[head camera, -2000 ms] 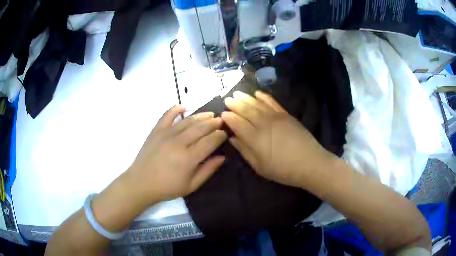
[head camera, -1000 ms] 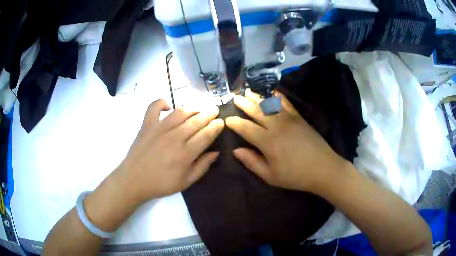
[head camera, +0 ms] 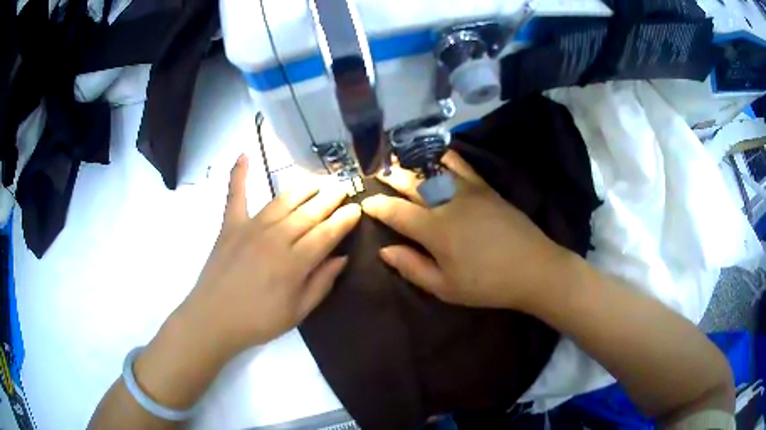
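The dark cut panel (head camera: 395, 344) lies under the sewing machine head (head camera: 285, 50) and hangs over the table's front edge. The presser foot (head camera: 354, 184) sits at the panel's upper part, lit by the lamp, between my fingertips. My left hand (head camera: 269, 269) lies flat, palm down, left of the foot, its fingertips on the panel's edge and its outer finger spread on the white table. My right hand (head camera: 470, 239) presses flat on the panel right of the foot. Its upper fingertips are partly hidden behind the tension knob (head camera: 476, 77) and the grey knob below.
White fabric (head camera: 647, 193) lies bunched to the right of the panel. A heap of dark and white pieces (head camera: 168, 109) lies at the upper left. A black printed cover (head camera: 605, 50) runs along the machine arm. Blue bins (head camera: 722, 369) show at the lower right.
The machine head appears larger and lower in view than at first. Both hands and the panel are now closer to the foot. My left outer finger has spread away from the others.
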